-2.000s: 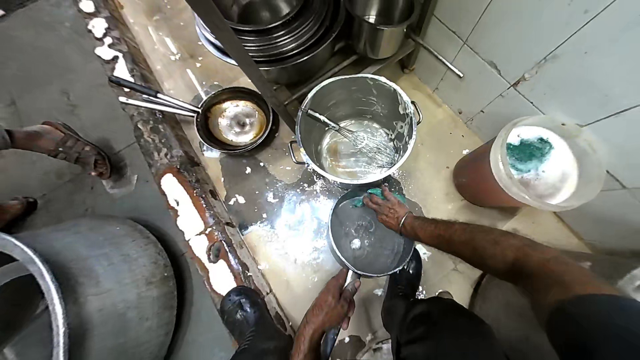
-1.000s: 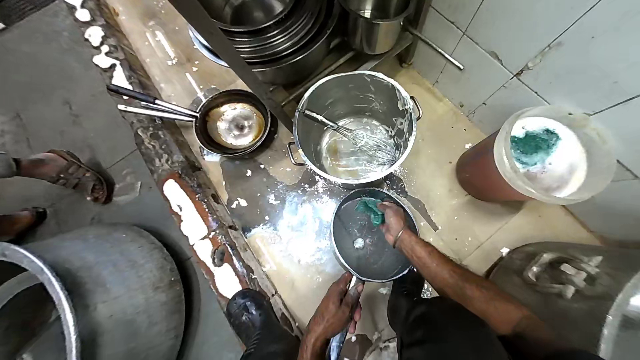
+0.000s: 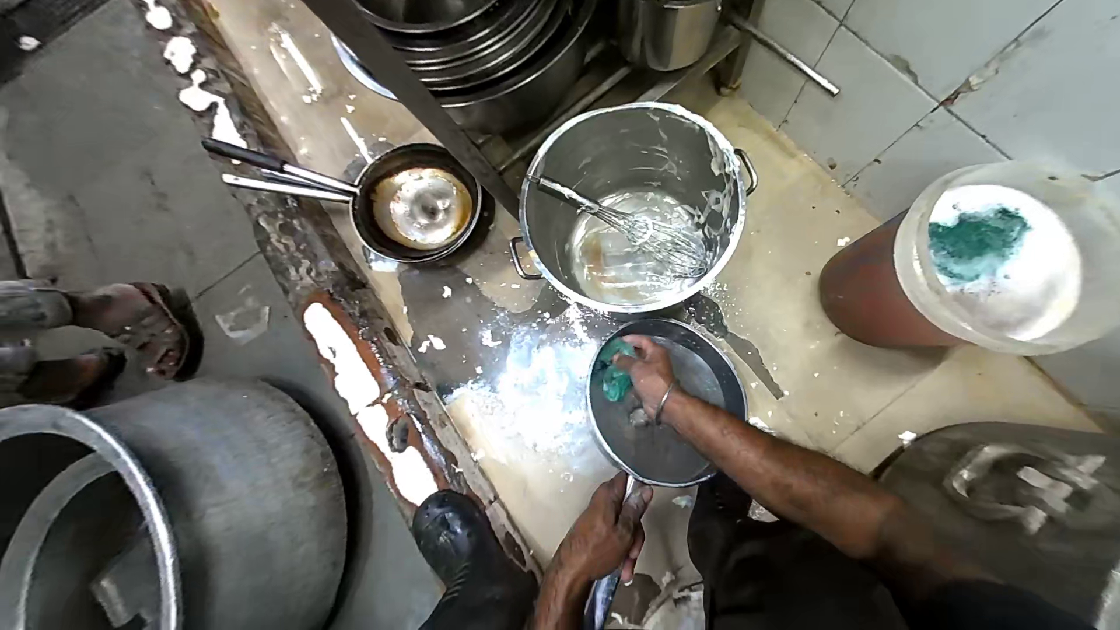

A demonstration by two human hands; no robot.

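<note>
My left hand [image 3: 604, 534] grips the metal handle of a round frying pan [image 3: 691, 455] at the bottom centre. Inside the pan, my right hand [image 3: 649, 378] presses a green scouring pad [image 3: 616, 374] against the left part of its surface. A band circles my right wrist. Just beyond the pan stands a deep metal pot [image 3: 560, 149] with two side handles, its inner wall streaked with white residue. A wire whisk [image 3: 652, 232] leans inside that pot. Farther left lie stacked frying pans [image 3: 423, 208], the top one browned inside.
A tall bucket [image 3: 892, 280] of foamy water with green scouring material stands at right. Stacked metal bowls [image 3: 507, 87] sit on a rack behind. A large metal vessel [image 3: 227, 499] lies at lower left, near another person's sandalled foot [image 3: 153, 328]. A metal lid [image 3: 1006, 490] is at lower right.
My right hand has moved with the green scouring pad from the pan's far side to its left part. My left hand stays on the handle.
</note>
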